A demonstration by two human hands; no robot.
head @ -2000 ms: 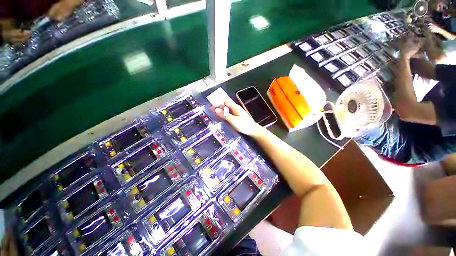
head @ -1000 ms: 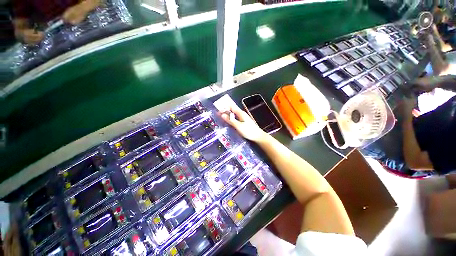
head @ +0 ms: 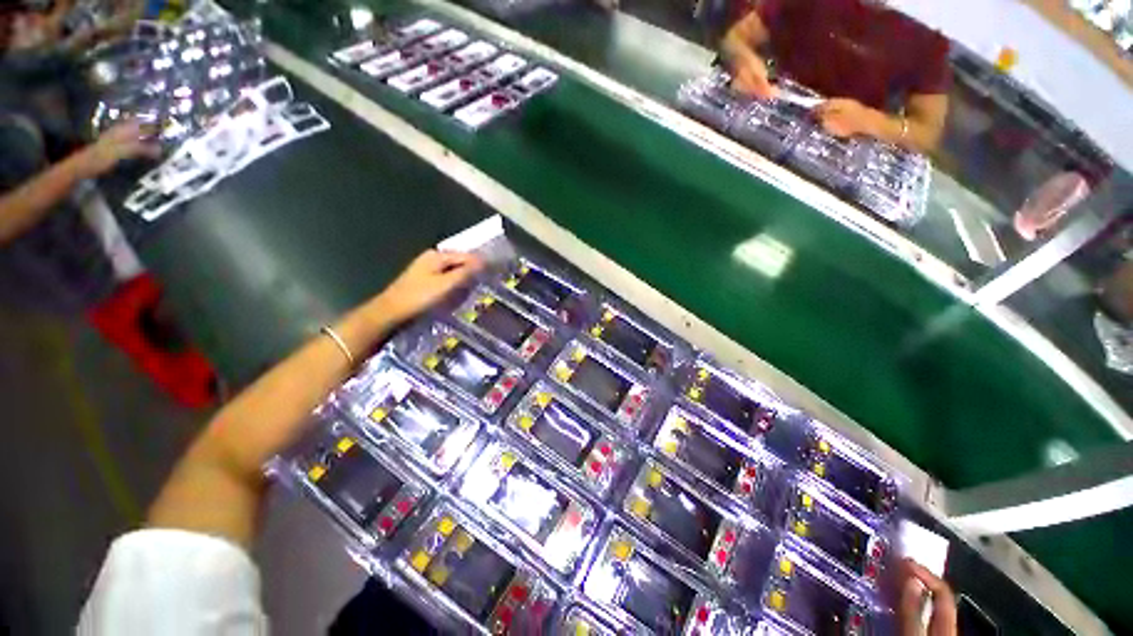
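A clear blister tray [head: 601,466] spans the middle of the head view, holding several dark-screened handheld units with yellow and red spots. My left hand [head: 429,283] is at the tray's far left corner, its fingers closed around a white card [head: 473,235] that sticks out past them. My right hand [head: 926,605] is at the tray's right end, partly cut off by the lower edge, with its fingertips closed at another white card [head: 923,547]. Whether either hand also grips the tray rim is hard to tell.
A green conveyor [head: 696,224] with a pale rail [head: 596,263] runs beyond the tray. White skeleton frames [head: 230,147] and an arm are at upper left. More units [head: 447,72] lie on the conveyor. A person in dark red [head: 857,56] handles clear trays opposite. White uprights stand right.
The view has swung left, bringing my left hand and forearm into clear sight. The phone, orange box and fan have left the picture. My right hand remains at the tray's right end.
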